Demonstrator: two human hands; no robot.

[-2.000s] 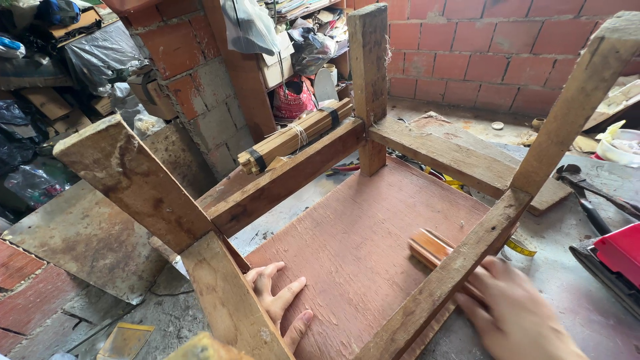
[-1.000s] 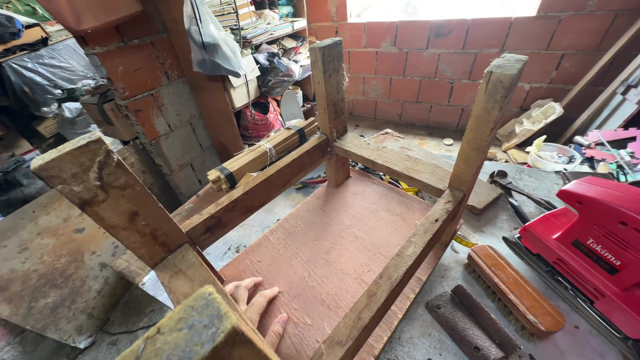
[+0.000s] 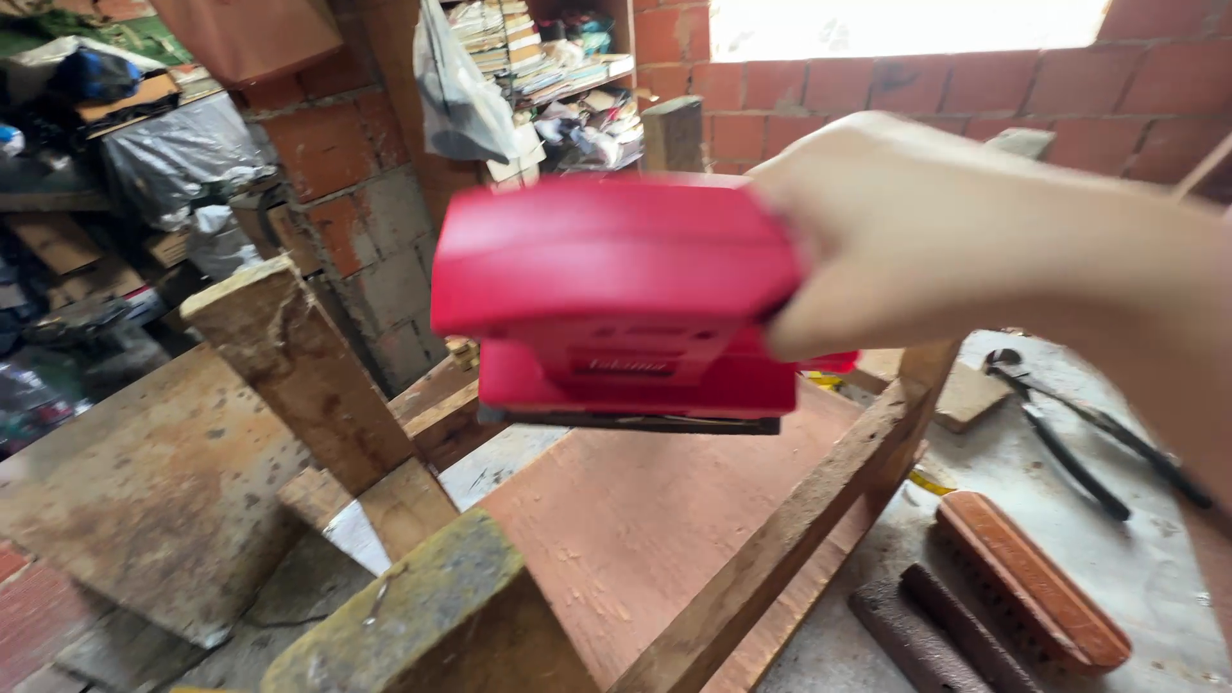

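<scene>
My right hand (image 3: 885,241) grips a red Takima electric sander (image 3: 626,289), blurred by motion, and holds it up over the upturned wooden frame. Beneath the sander lies a reddish plywood panel (image 3: 635,520), enclosed by rough wooden rails (image 3: 799,539). A wooden leg (image 3: 308,375) rises at the left, and another leg with a yellowish, worn end (image 3: 404,606) is close to the camera. The sander and my forearm hide parts of the far legs and rails. My left hand is out of sight.
At the lower right of the workbench are a wood-backed brush (image 3: 1030,577) and a dark brown block with a raised ridge (image 3: 934,626). Pincers (image 3: 1068,423) lie behind them. A stained board (image 3: 164,481) stands at the left. Shelves (image 3: 568,77) and a brick wall (image 3: 847,87) are behind.
The sander, on the bench at the right one second ago, is now in my right hand above the frame. My left hand, seen on the panel before, has gone from view.
</scene>
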